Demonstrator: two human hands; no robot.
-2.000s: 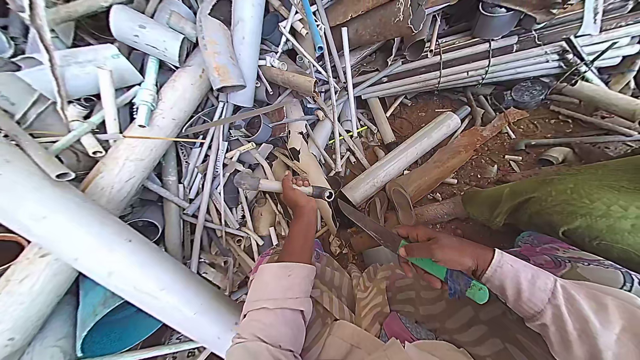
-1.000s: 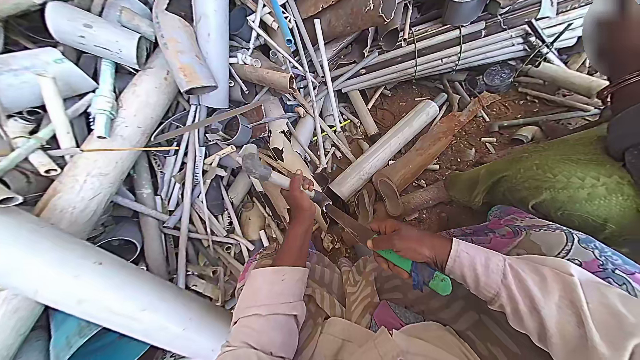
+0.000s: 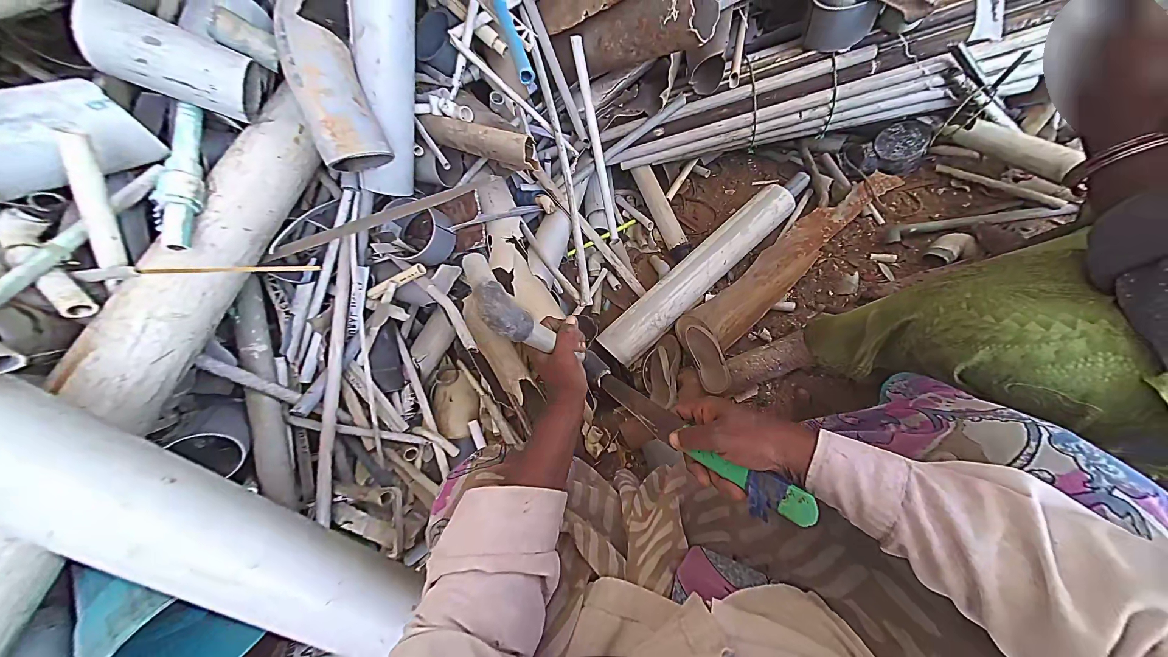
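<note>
In the head view my left hand (image 3: 563, 365) grips a short grey-white plastic pipe piece (image 3: 505, 313) with a thicker fitting on it and a dark end below the fist. My right hand (image 3: 744, 438) is closed around the green handle (image 3: 796, 504) of a long-bladed knife, with blue wrapping on the handle. The knife's dark blade (image 3: 639, 404) points up and left, its tip at the pipe's dark end. Whether the blade touches the pipe is hard to tell. Past my hands lie a whitish pipe (image 3: 698, 274) and a brown split pipe (image 3: 785, 265).
Scrap plastic pipes crowd the left, with a large white pipe (image 3: 182, 520) across the lower left. Bundled thin pipes (image 3: 794, 100) lie at the upper right on reddish soil. A green sack (image 3: 995, 338) and another person's arm (image 3: 1118, 119) are at the right.
The pipe piece in my left hand has tilted, its far end swinging upward. The other person's arm has come into view at the right edge. Both of my hands keep their hold.
</note>
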